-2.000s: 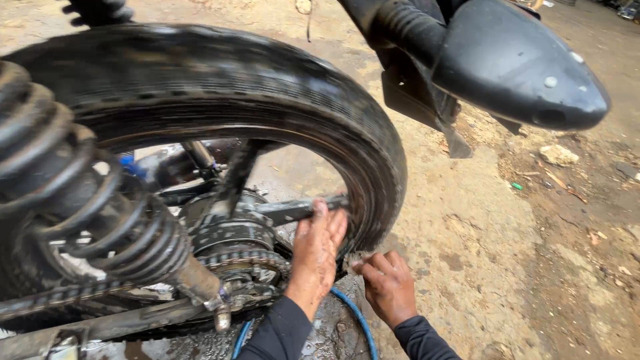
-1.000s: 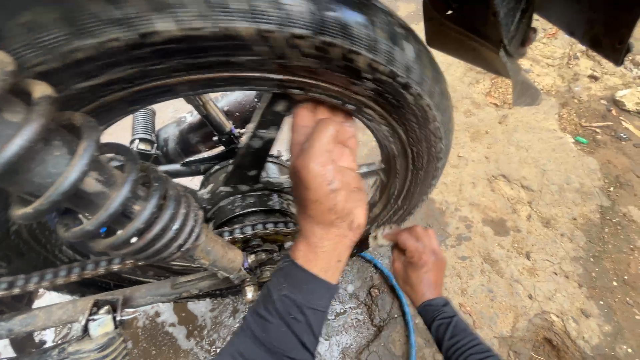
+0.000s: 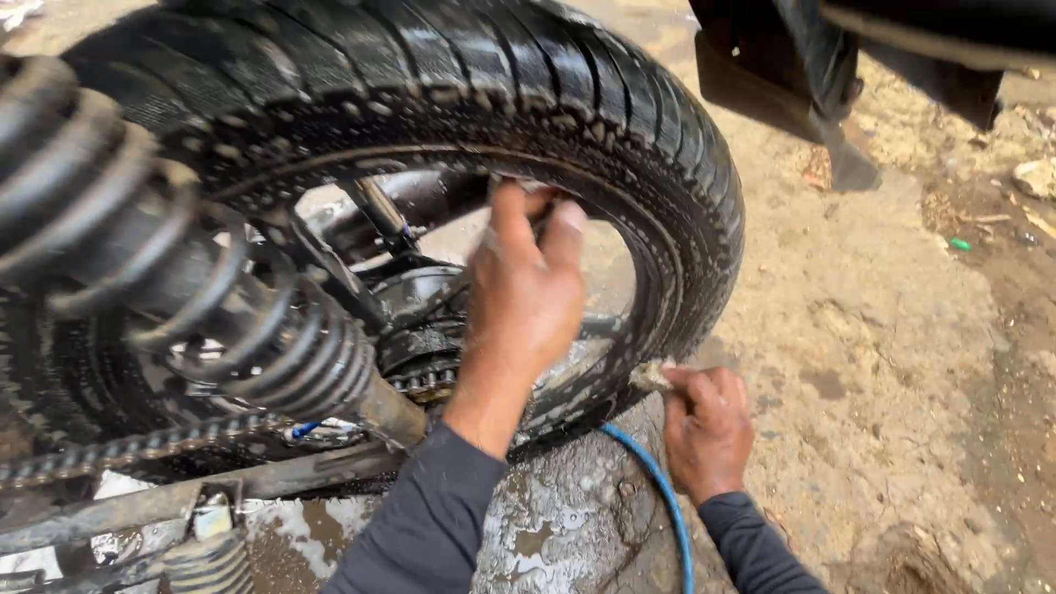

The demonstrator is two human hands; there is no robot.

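A wet motorcycle wheel with a black tyre (image 3: 462,107), flecked with suds, fills the upper middle. My left hand (image 3: 528,289) reaches over the hub, its fingertips at the inner side of the rim between the spokes; whether it holds anything is hidden. At the tyre's lower right edge my right hand (image 3: 709,421) pinches a small pale, crumpled piece of material (image 3: 652,376) against the rubber. The chain and sprocket (image 3: 425,381) show behind my left wrist.
A coil-spring shock absorber (image 3: 198,272) crosses the left side, above the drive chain (image 3: 148,445) and swingarm (image 3: 305,472). A blue hose (image 3: 660,487) curves over wet ground below the wheel. Dark plastic motorcycle parts (image 3: 767,74) hang at upper right. A stone (image 3: 1035,177) lies on the dirt.
The tyre was blurred by turning and now shows its tread clearly. My left hand has moved up from low beside the hub to the rim's upper inner side. The view has moved closer.
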